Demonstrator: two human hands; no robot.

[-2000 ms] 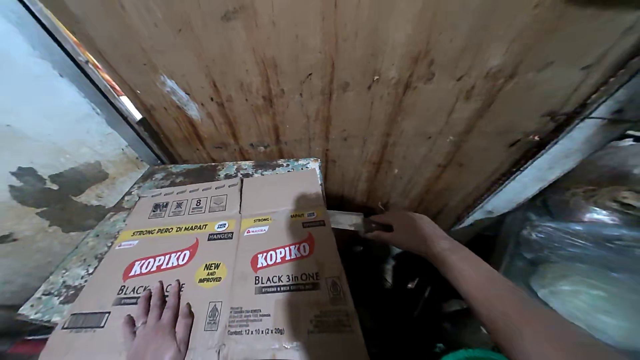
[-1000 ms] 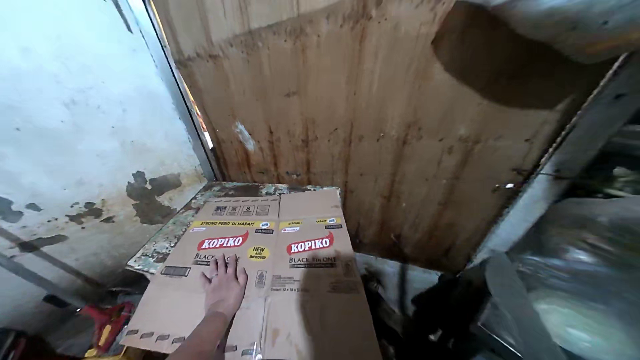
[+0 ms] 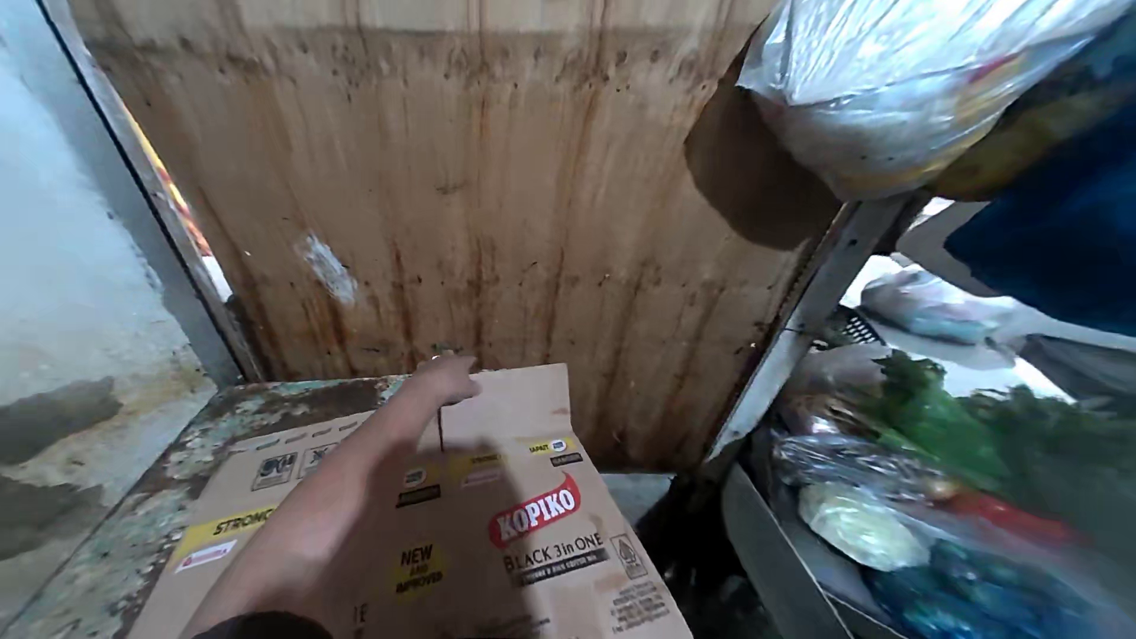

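Observation:
A flattened Kopiko cardboard box (image 3: 541,568) lies printed side up on a worn table (image 3: 98,541) with peeling paint. My left hand (image 3: 448,377) reaches from the lower left across the box to its far edge. Its curled fingers hold the upper left corner of the plain flap (image 3: 510,404), close to the wooden panel. The forearm covers part of the print, and a dark band or sleeve edge shows at the bottom. My right hand is out of view.
A stained plywood panel (image 3: 461,195) stands behind the table. A filled plastic bag (image 3: 852,115) hangs at the upper right. Leafy greens (image 3: 941,417) and wrapped produce (image 3: 861,524) sit in a bin at the right, beside a grey post (image 3: 799,328).
My left hand has moved from lying spread on the box's printed face to its far flap. My right hand, at the box's right edge two seconds ago, has left the view.

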